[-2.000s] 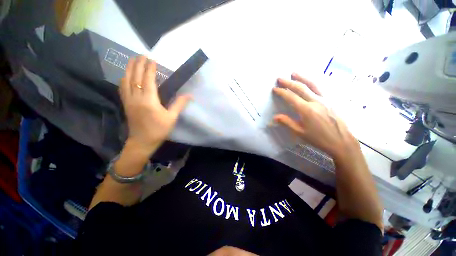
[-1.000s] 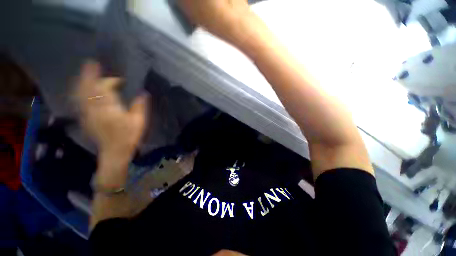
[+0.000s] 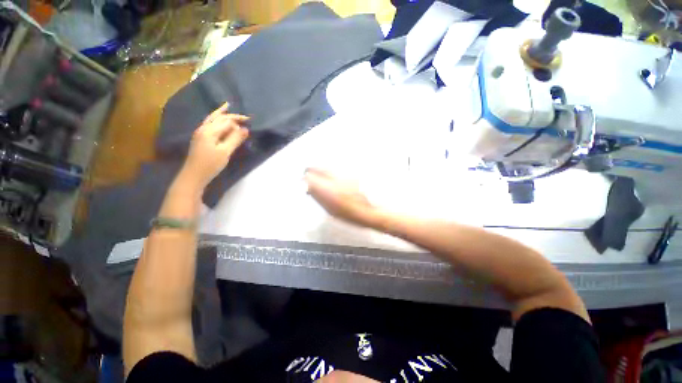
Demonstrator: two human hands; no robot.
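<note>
A large dark grey garment panel (image 3: 277, 63) lies at the upper left of the white table (image 3: 269, 202). My left hand (image 3: 217, 142) is at the panel's lower left part, its fingers bent; whether they grip the cloth is hard to tell. My right hand (image 3: 336, 198) is over the white table, right of the panel, with nothing seen in it. More dark grey cloth (image 3: 112, 262) hangs at the table's left end. The white sewing machine (image 3: 516, 97) stands at the right.
A ruler strip (image 3: 321, 262) runs along the near edge. Dark cut pieces (image 3: 619, 213) and black snips (image 3: 662, 239) lie at the right. Pale and dark pieces (image 3: 434, 37) lie behind, left of the machine head. A red basket (image 3: 627, 363) is at lower right.
The view has turned, showing more of the machine. The pale panel with two parallel lines no longer shows in front of me. My right hand has come back from the upper left.
</note>
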